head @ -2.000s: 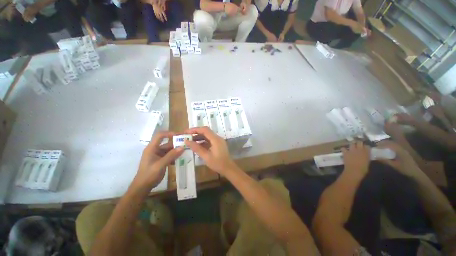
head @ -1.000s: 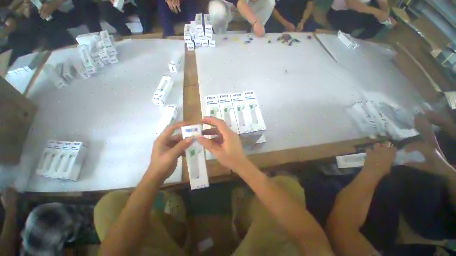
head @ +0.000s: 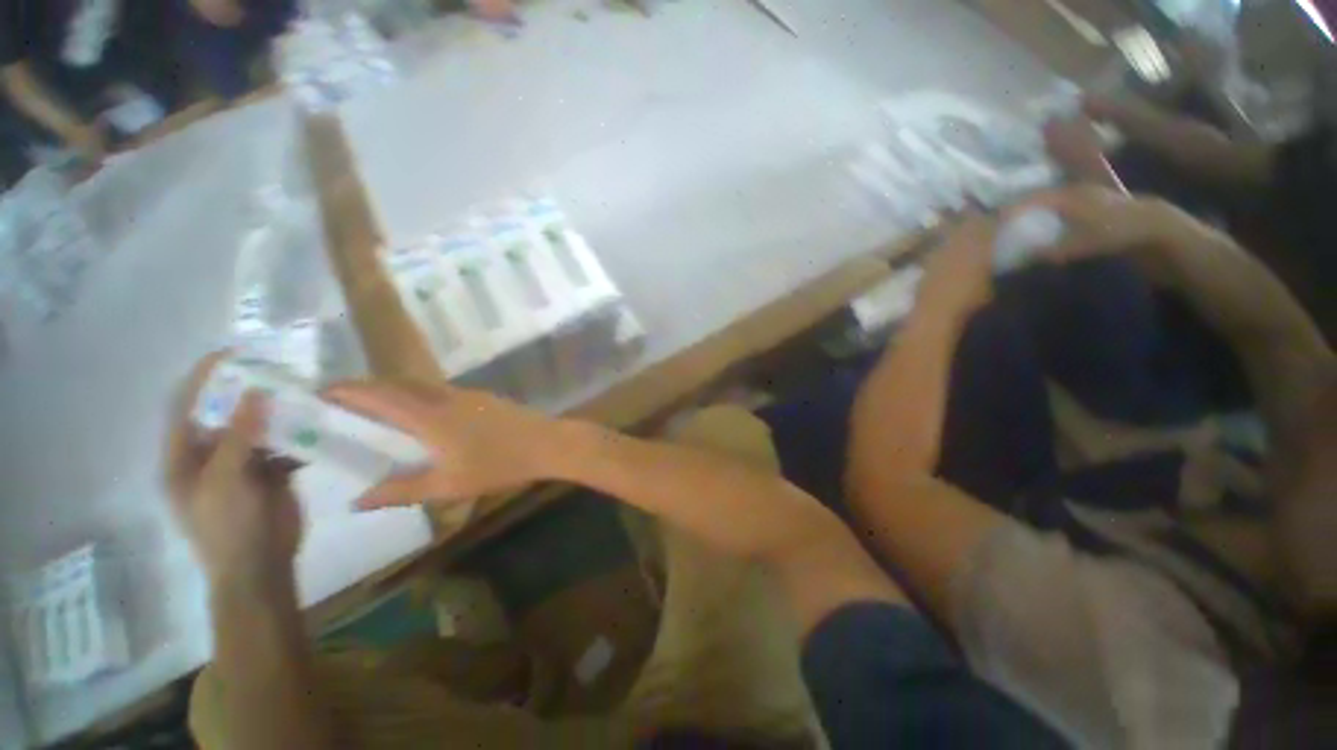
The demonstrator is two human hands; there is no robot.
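Observation:
A slim white retail box (head: 330, 435) with a green touch on its face is held between my two hands above the table, tilted to the lower right. My left hand (head: 227, 454) grips its lettered end. My right hand (head: 462, 444) holds its other end with the fingers along it. A block of slim cartons (head: 506, 286) stands beyond my right hand. Another carton block (head: 69, 615) is at the lower left. The view is blurred, so the end flap is not clear.
Loose cartons (head: 293, 344) lie behind my left hand near the wood seam (head: 352, 235). A carton pile (head: 334, 66) is at the far edge. Clear plastic or cartons (head: 946, 147) lie at right. A neighbour's arms and hands (head: 916, 366) work close at right; other people sit beyond the table.
The view has turned and tilted. The held carton has gone from upright to slanted sideways. My right hand has moved from its lettered end to its other end.

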